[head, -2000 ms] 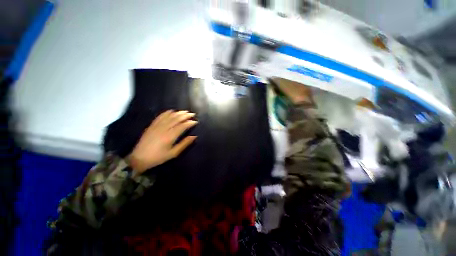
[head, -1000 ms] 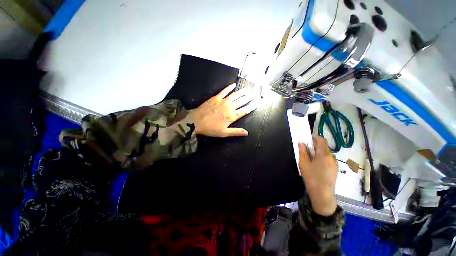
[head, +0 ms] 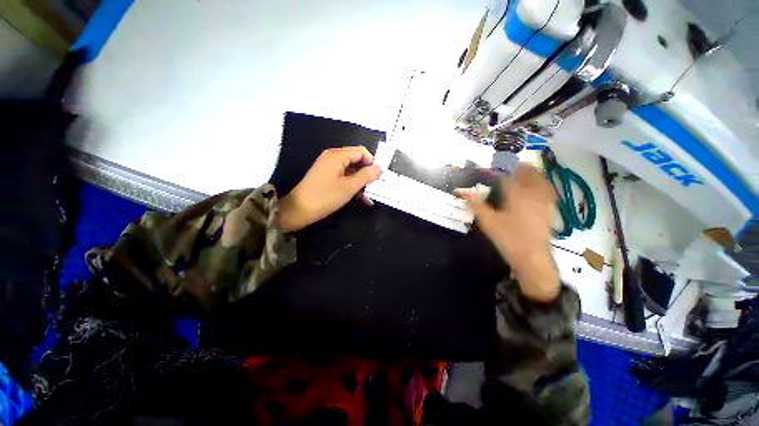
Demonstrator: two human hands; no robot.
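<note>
Black cloth (head: 399, 274) lies below the presser foot area and runs down to the lap, with faint stitch lines and a loose thread. A narrow white strip (head: 420, 201) lies slantwise across it. My left hand (head: 329, 190) pinches the strip's left end. My right hand (head: 520, 229) is blurred, with its fingertips at the strip's right end. A small dark patch shows beyond the strip, in the lamp glare. The needle is lost in the glare. The white machine head (head: 549, 75) stands just beyond.
Green-handled scissors (head: 572, 200) lie right of the machine head. A long black rod (head: 624, 250) and a slim cream tool (head: 617, 287) lie farther right. White and dark scraps (head: 707, 279) are at the right edge. Dark cloth (head: 91, 333) is heaped at lower left.
The white strip has moved left from beside the cloth and turned across it. My left hand has drawn back and closed on its end. My right hand has moved up towards the machine head.
</note>
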